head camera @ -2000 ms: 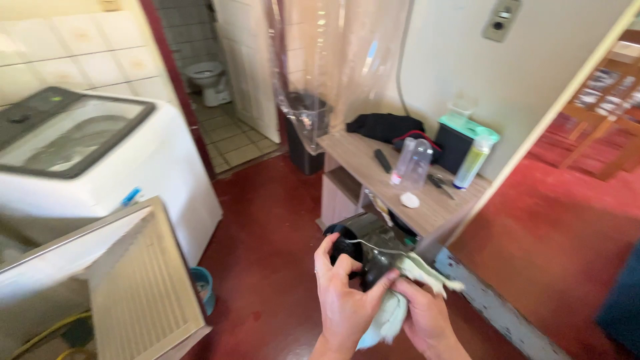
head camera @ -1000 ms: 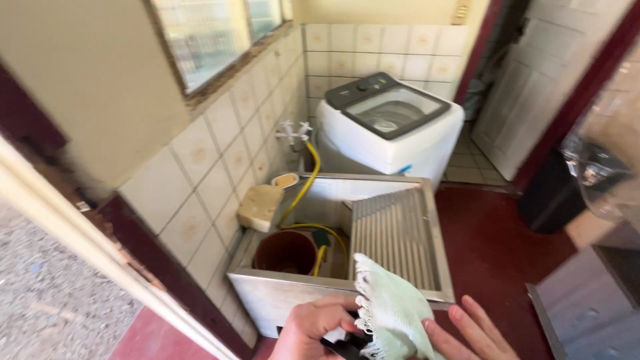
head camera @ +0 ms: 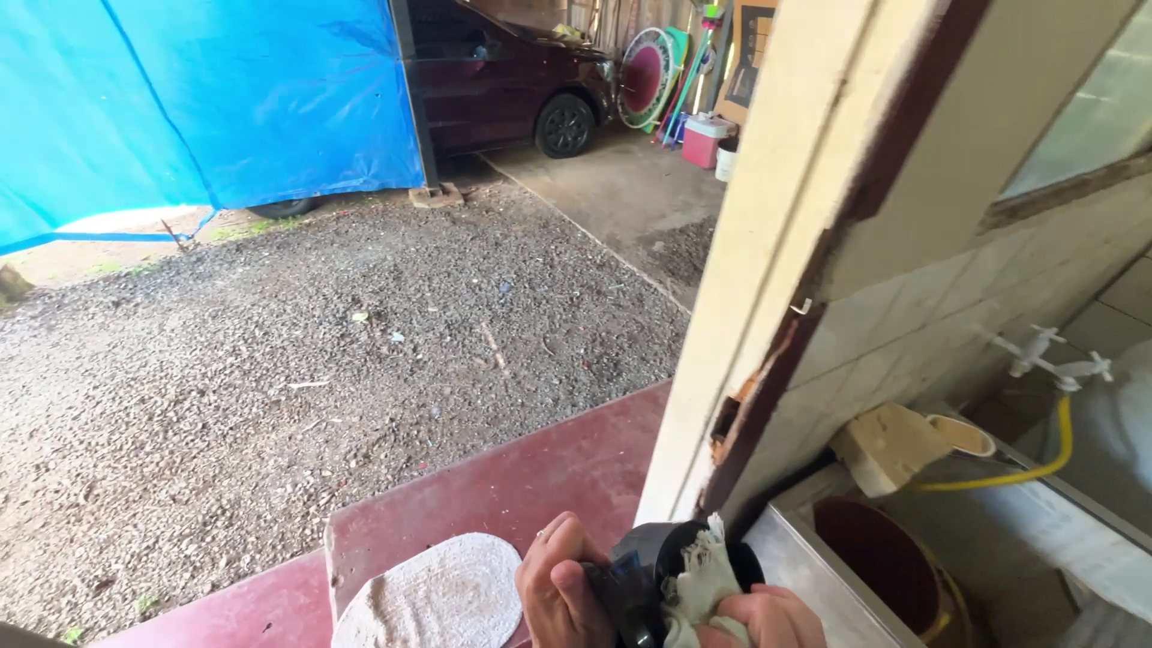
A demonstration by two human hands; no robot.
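At the bottom of the head view, my left hand (head camera: 562, 585) is closed around the side of a dark, glossy container-like object (head camera: 634, 576). What exactly it is, the view does not settle. My right hand (head camera: 765, 621) grips a pale fringed cloth (head camera: 706, 571) and presses it against the dark object's rim. Part of the cloth hangs over the opening. The lower parts of both hands and of the object are cut off by the frame's edge.
A door frame (head camera: 765, 225) with chipped wood stands just ahead. Right of it are a metal sink (head camera: 810, 567), a brown bucket (head camera: 877, 558), a yellow hose (head camera: 999, 481) and taps (head camera: 1044, 355). Left lie a white oval mat (head camera: 441, 598), a red step (head camera: 504, 477) and gravel (head camera: 360, 360); a car (head camera: 504, 81) stands beyond.
The view has swung left from the table, past the washing machine and sink, to the doorway and the gravel outside. Both hands still hold the dark object and the cloth.
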